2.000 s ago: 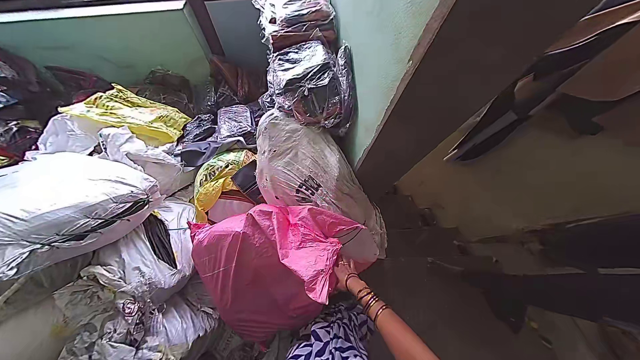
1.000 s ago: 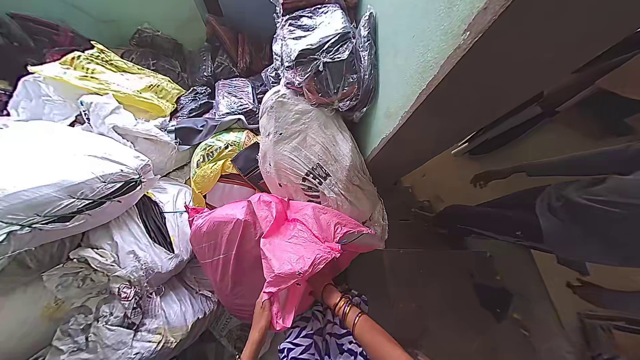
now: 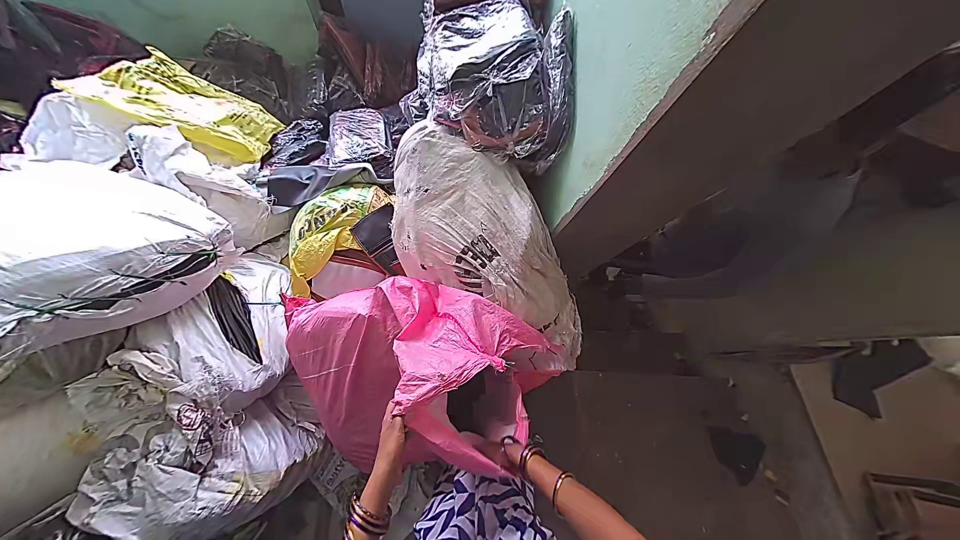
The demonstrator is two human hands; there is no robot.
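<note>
A large pink woven plastic sack [image 3: 349,360] stands in front of me, its mouth spread towards me with dark and pale contents partly showing inside. My left hand [image 3: 393,424] grips the left edge of the mouth. At the lower right edge of the opening is my right hand [image 3: 491,450], its fingers partly hidden by the pink plastic. Touching the pink sack from behind is a tall whitish sack [image 3: 472,210] with black printing. A yellow plastic bag [image 3: 326,225] lies behind it on the left, beside a dark strap-like piece.
Stuffed white sacks [image 3: 97,240] are piled on the left, with a yellow sack [image 3: 180,105] behind them. Plastic-wrapped dark goods [image 3: 487,75] are stacked against the green wall [image 3: 637,82]. Dark scraps [image 3: 736,454] lie on the floor at right.
Two seconds ago only my right hand showed at the sack; my left hand has since come to it. The sack's mouth has been opened wider. The person seen at right one second ago is no longer plainly visible.
</note>
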